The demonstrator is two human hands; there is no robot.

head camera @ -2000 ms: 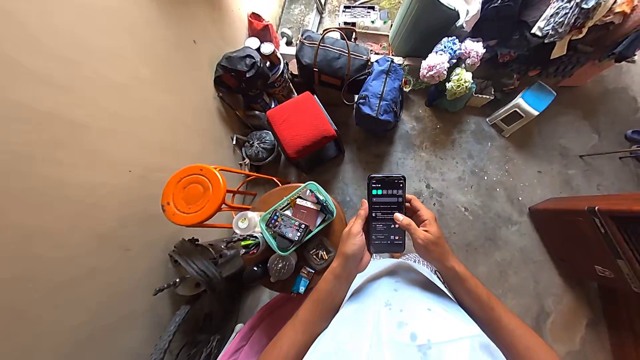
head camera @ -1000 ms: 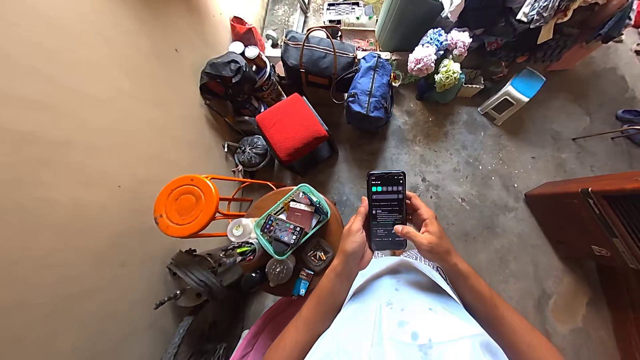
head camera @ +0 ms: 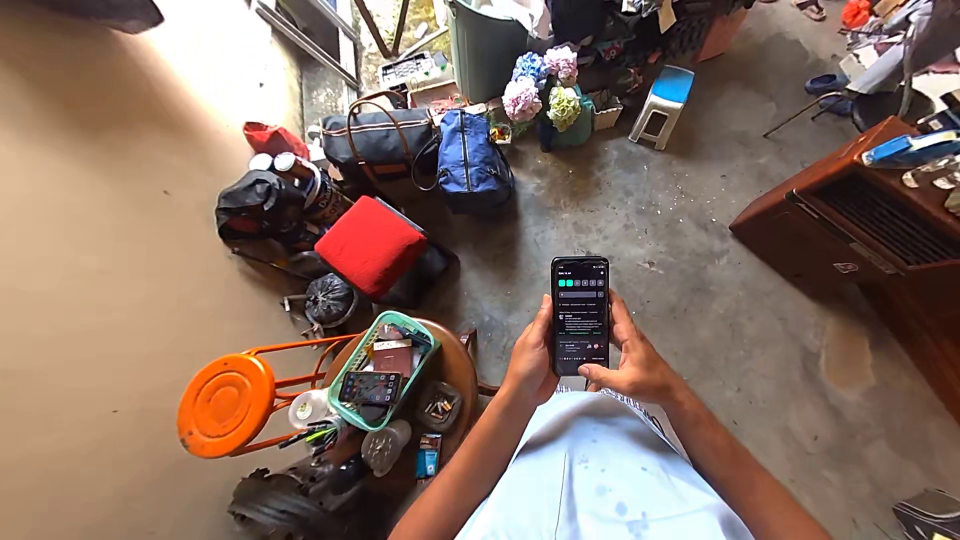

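Observation:
Both my hands hold an upright black smartphone (head camera: 580,319) with a lit, dark screen, in front of my light cloth-covered lap. My left hand (head camera: 531,352) grips its left edge, the thumb along the side. My right hand (head camera: 634,352) supports the right edge, its thumb over the bottom of the screen. Left of my hands is a round wooden table (head camera: 461,360). On it are a green plastic basket (head camera: 424,365) with a second smartphone (head camera: 370,388) and a dark red booklet (head camera: 393,360), a container of cigarette butts (head camera: 439,405) and a lidded jar (head camera: 385,448).
An orange metal stool (head camera: 226,405) stands left of the table. Beyond are a red cushioned seat (head camera: 371,246), a blue bag (head camera: 469,161), a dark duffel bag (head camera: 390,139), artificial-looking flowers (head camera: 523,100) and a blue-topped step stool (head camera: 670,86). A brown wooden cabinet (head camera: 810,217) stands at right.
My right thumb has moved from over the lower screen to the phone's bottom edge. Both hands have stayed on the phone.

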